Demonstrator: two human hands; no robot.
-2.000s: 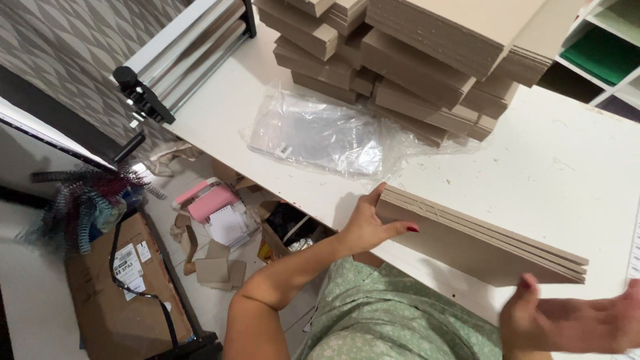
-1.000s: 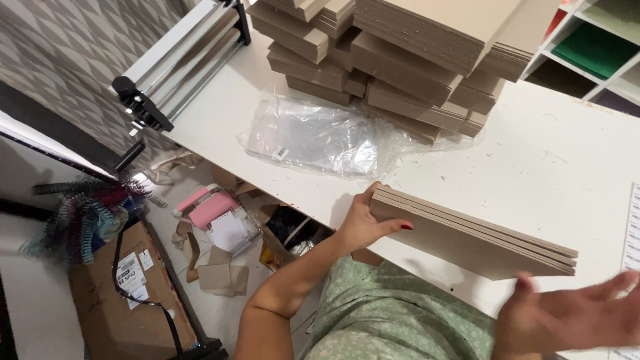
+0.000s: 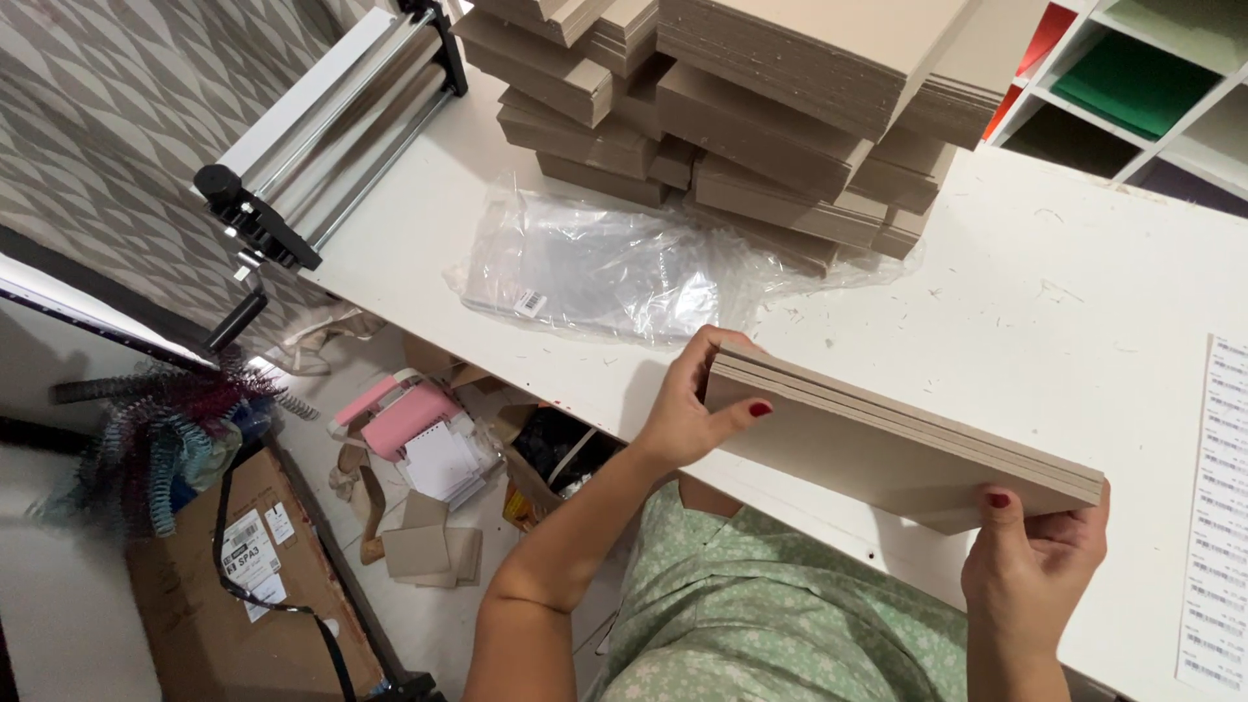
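Several grey-brown chipboard sheets (image 3: 858, 448) stand on their long edge near the front of the white table, gathered into one bundle. My left hand (image 3: 697, 405) grips the bundle's left end, thumb on the near face and fingers behind. At the right end, my right hand (image 3: 1038, 556) holds it the same way, with the fingers partly hidden. Beyond the bundle lies a clear plastic pack (image 3: 595, 268) with a barcode label. Large stacks of chipboard (image 3: 770, 127) rise behind that pack.
A roller machine with a crank (image 3: 341, 136) stands at the table's left end. A sheet of barcode labels (image 3: 1214, 526) lies at the right edge. Cubby shelves (image 3: 1155, 146) are at the back right. On the floor are a cardboard box (image 3: 244, 585) and a pink device (image 3: 409, 419).
My right hand, apart from the boards in both earlier frames, has moved in and taken hold of their right end. My left hand has kept its grip on the left end.
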